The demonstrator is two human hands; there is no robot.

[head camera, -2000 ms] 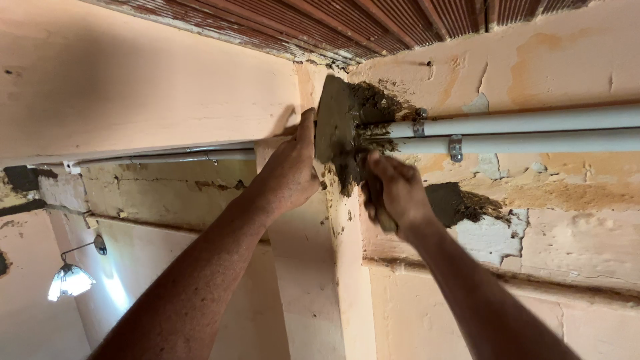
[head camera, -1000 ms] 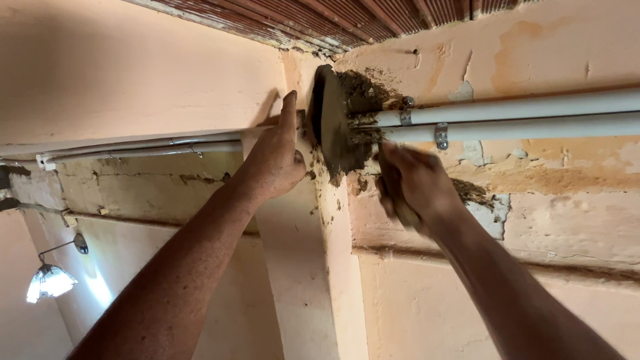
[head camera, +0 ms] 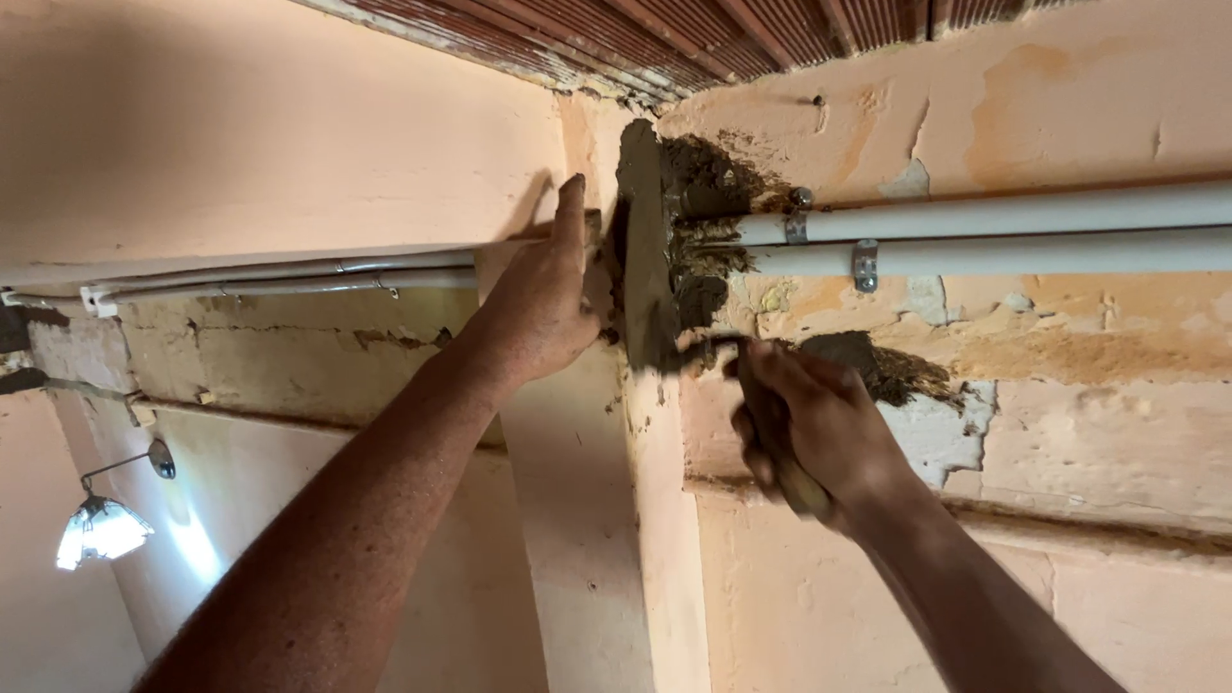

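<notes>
My right hand (head camera: 808,423) is shut on the handle of a trowel (head camera: 643,250). The long, mortar-smeared blade stands nearly upright, its face against the corner of the column just left of the pipe ends. My left hand (head camera: 539,308) lies at the column's left side, index finger stretched up against the plaster. A small brown edge shows behind that finger; whether the hand grips it, I cannot tell. Dark wet mortar (head camera: 707,173) surrounds the ends of the upper pipe (head camera: 1011,212) and lower pipe (head camera: 1011,254). Another mortar patch (head camera: 847,354) lies right of my right hand.
Metal clamps (head camera: 866,266) hold the pipes to the peeling wall. Ribbed reddish ceiling tiles (head camera: 731,38) meet the wall above. A beam (head camera: 289,144) runs left from the column (head camera: 577,539), with more conduits (head camera: 289,284) below it. A lit wall lamp (head camera: 101,529) hangs at far left.
The trowel blade has turned, from showing a broad face to a narrow, more edge-on strip. My right hand has moved lower relative to the pipes. My left hand stays at the column.
</notes>
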